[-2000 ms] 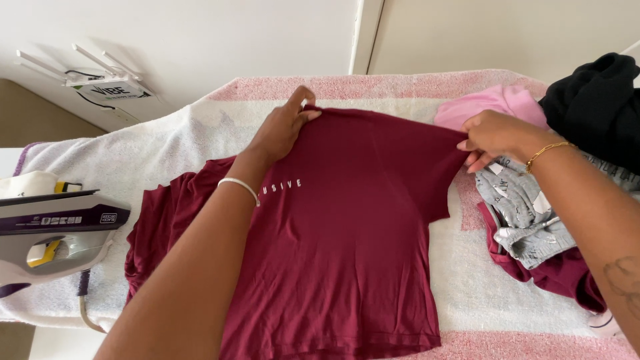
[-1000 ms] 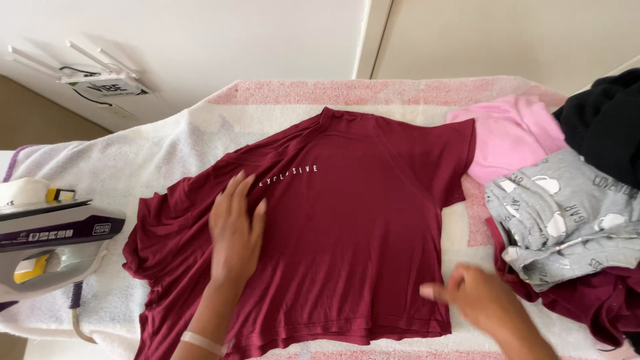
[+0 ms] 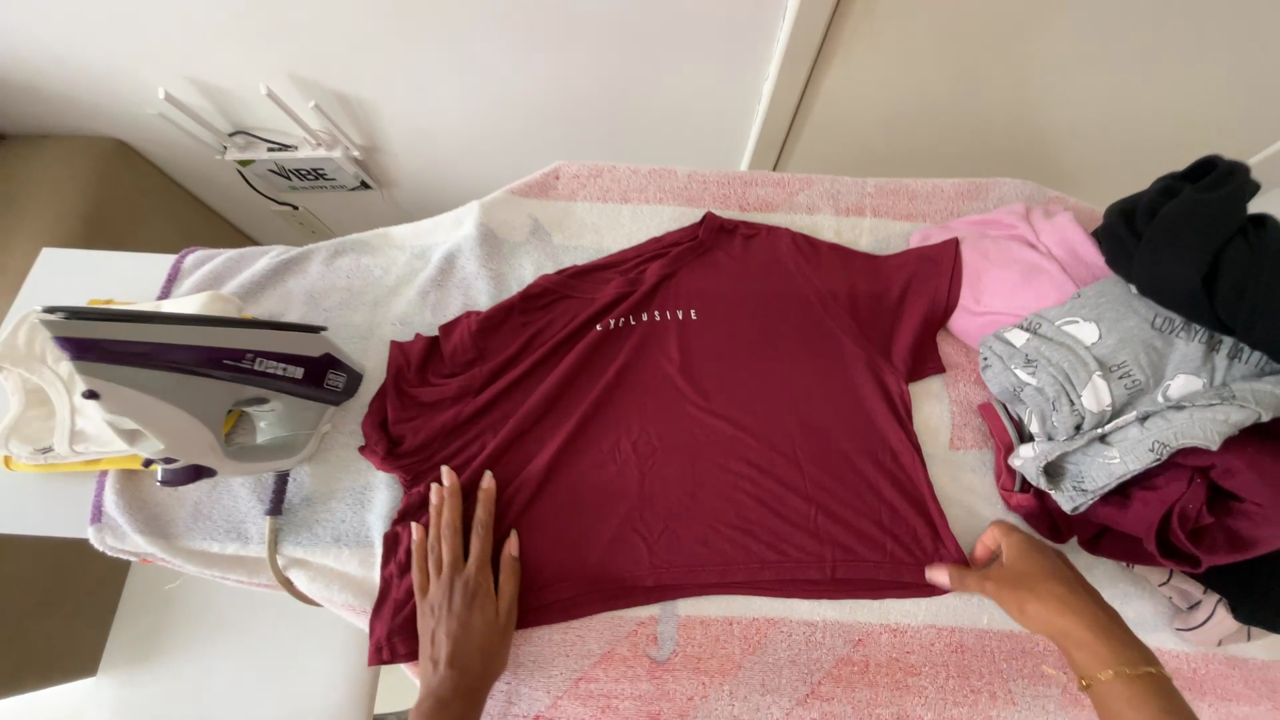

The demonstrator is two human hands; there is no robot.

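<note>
A dark red T-shirt (image 3: 740, 430) with small white lettering on its chest lies spread over a pink and white towel (image 3: 620, 665). Its left part is bunched in folds, while the right sleeve lies flat. My left hand (image 3: 465, 590) rests palm down on the shirt's lower left part, fingers apart. At the lower right corner of the hem, my right hand (image 3: 1000, 575) pinches the fabric between thumb and fingers. A purple, grey and white clothes iron (image 3: 200, 390) lies at the left on folded white and yellow cloth, away from both hands.
On the right is a heap of clothes: a pink garment (image 3: 1010, 265), a black one (image 3: 1190, 240), a grey printed one (image 3: 1150, 380) and a dark red one (image 3: 1190, 500). The iron's cord (image 3: 275, 560) hangs over the near edge. A white router (image 3: 300, 165) is by the wall.
Two seconds ago both hands held the shirt's upper edge and sleeve; they have since moved down to its lower part. The right hand, apart from the shirt one second ago, now grips the hem corner.
</note>
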